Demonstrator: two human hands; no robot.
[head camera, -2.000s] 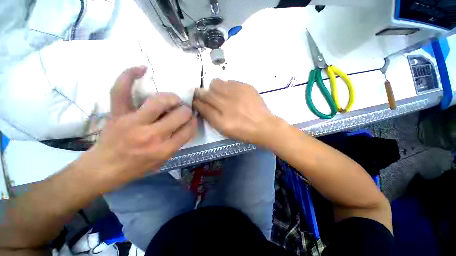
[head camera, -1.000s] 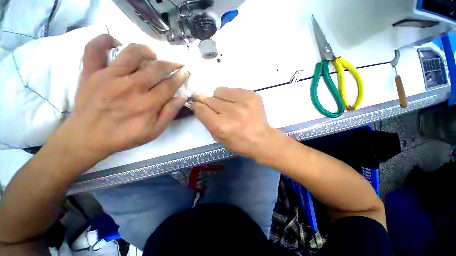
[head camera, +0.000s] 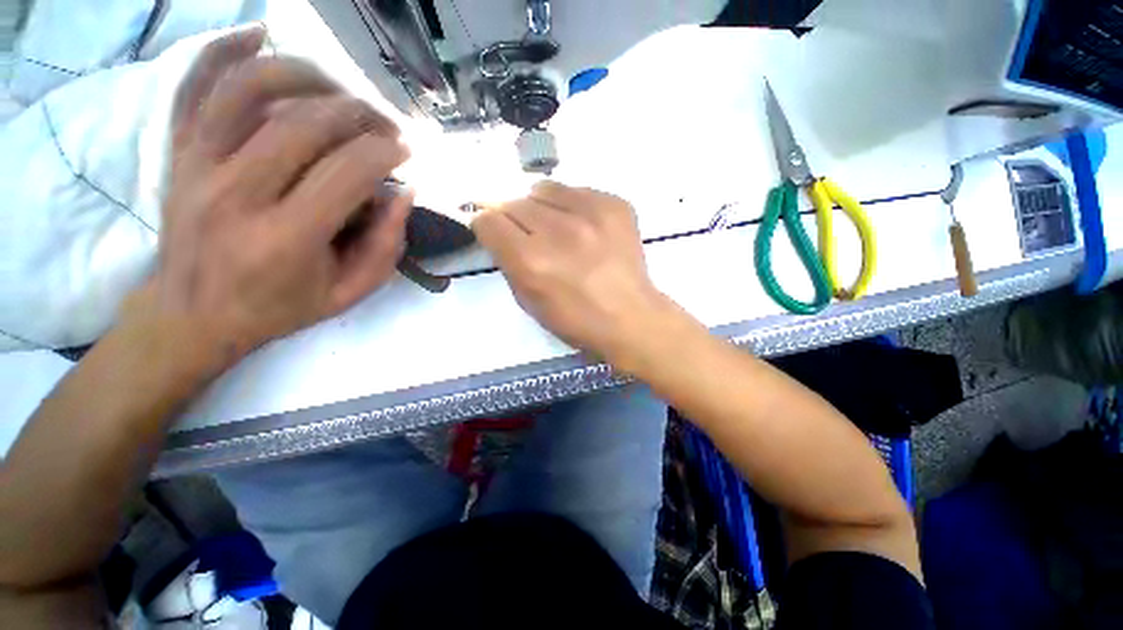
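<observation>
A puffy white quilted lining (head camera: 92, 172) lies at the left of the machine table, partly under my left hand. A dark fabric strip (head camera: 434, 236) stretches between my two hands, below the needle area. My left hand (head camera: 277, 191), blurred, is curled around the strip's left part and the lining's edge. My right hand (head camera: 569, 256) pinches the strip's right end between thumb and forefinger. The presser foot area (head camera: 462, 121) of the sewing machine is just above the hands; the needle itself is hard to make out.
Scissors (head camera: 798, 203) with green and yellow handles lie right of my right hand. A small wooden-handled tool (head camera: 961, 252) lies farther right. A measuring tape strip (head camera: 517, 385) runs along the table's front edge. A blue band (head camera: 1086, 209) wraps the right end. Plaid fabric (head camera: 690, 529) hangs below.
The dark strip now shows more fully between the hands. My left hand has lifted and curled compared with its flatter pose a second ago. My right hand keeps its pinch.
</observation>
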